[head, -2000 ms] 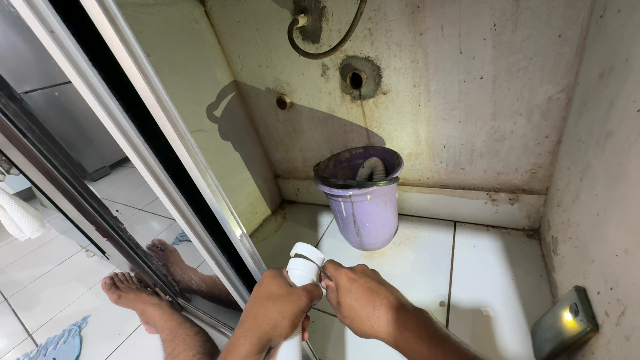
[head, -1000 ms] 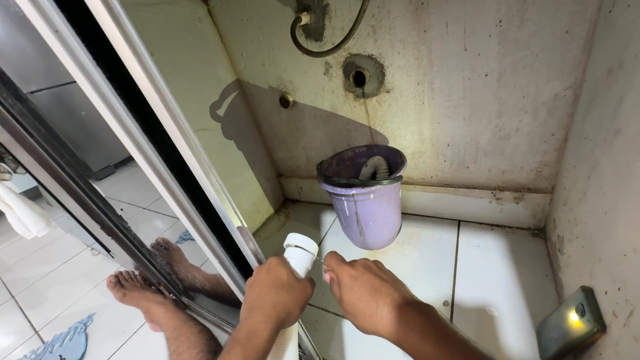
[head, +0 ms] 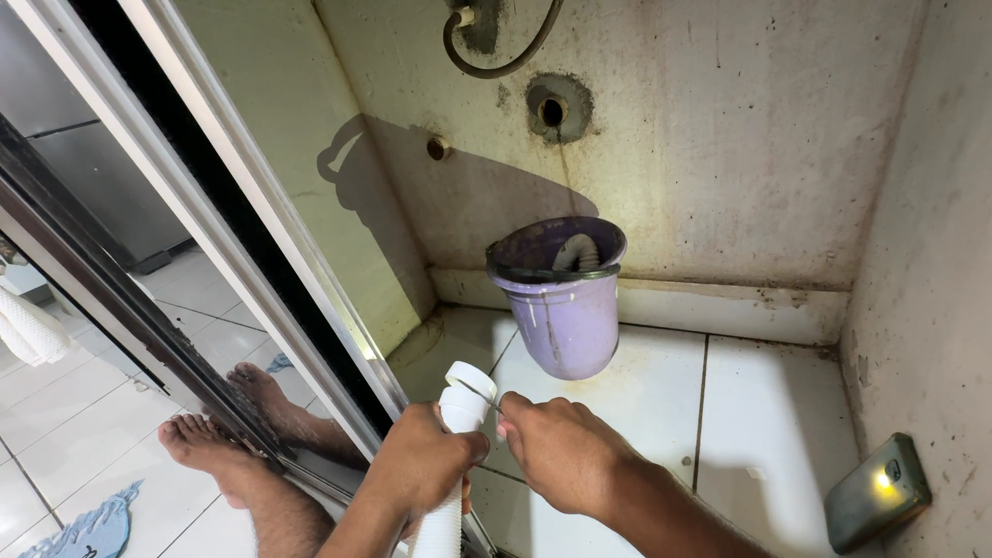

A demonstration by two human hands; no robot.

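My left hand (head: 426, 457) is wrapped around a white corrugated drain hose (head: 439, 528), just below its smooth white end fitting (head: 463, 403). My right hand (head: 558, 449) pinches a thin, dark metal tool (head: 482, 397) between thumb and forefinger. That tool lies across the fitting near its rim; its exact kind cannot be told. Beyond both hands, a purple plastic bucket (head: 570, 329) stands on the tiles with a length of ribbed hose (head: 576, 253) inside it.
The stained back wall has a drain hole (head: 552, 112), a smaller pipe stub (head: 437, 148) and a bent hose (head: 496, 73). A lit phone (head: 877, 493) leans against the right wall. An aluminium door frame (head: 256, 209) runs along the left, beside my bare foot (head: 203, 446) and a blue mat (head: 97, 523).
The thin tool, beside the rim a second ago, now lies across the side of the fitting. My left hand has kept its hold on the hose.
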